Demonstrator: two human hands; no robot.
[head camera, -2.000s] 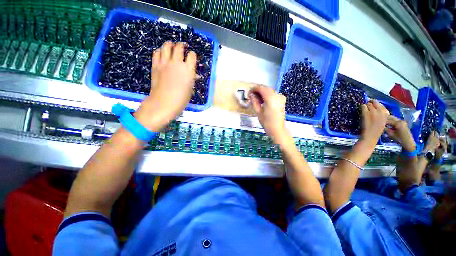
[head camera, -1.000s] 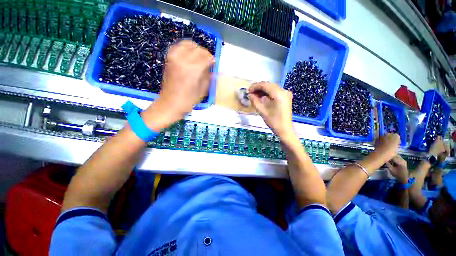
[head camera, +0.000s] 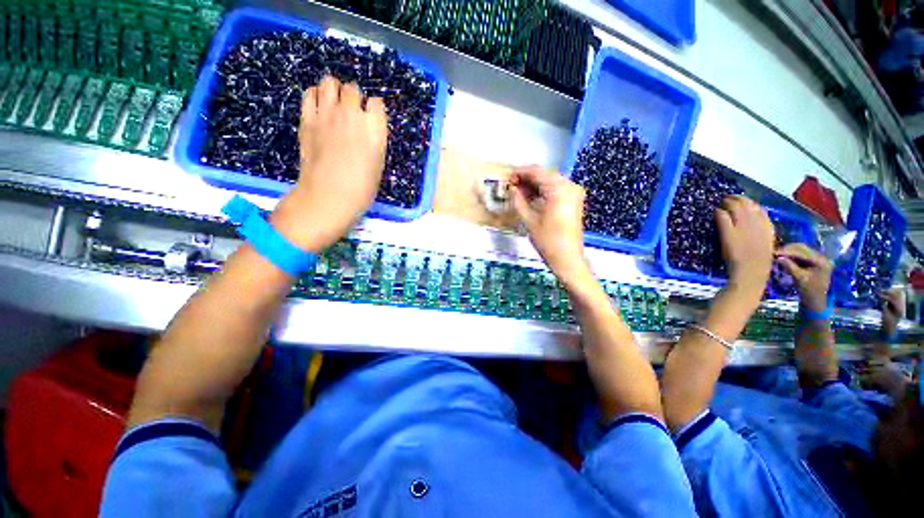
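My left hand (head camera: 342, 152), with a blue wrist strap (head camera: 268, 237), is over the wide blue bin (head camera: 440, 152) of small dark components (head camera: 263, 101). Its fingertips are down among the components; whether they grip one is hidden. My right hand (head camera: 552, 214) is beside a small white ring (head camera: 495, 193) on the tan patch (head camera: 458, 192). Its thumb and fingertips are pinched together; anything between them is too small to tell. A green PCB panel (head camera: 461, 286) lies in the rail below both hands.
Green boards (head camera: 86, 109) lie at far left. Upright boards (head camera: 456, 28) and a black ribbed block (head camera: 557, 49) stand behind. Another blue bin (head camera: 638, 76) is right of my right hand. Other workers' hands (head camera: 747, 238) are over bins further right. The metal rail edge (head camera: 426, 332) runs in front.
My left hand rose as a closed fist, turned right, then went back left and down into the components. My right hand shifted slightly by the white ring. The neighbouring worker's hands moved too.
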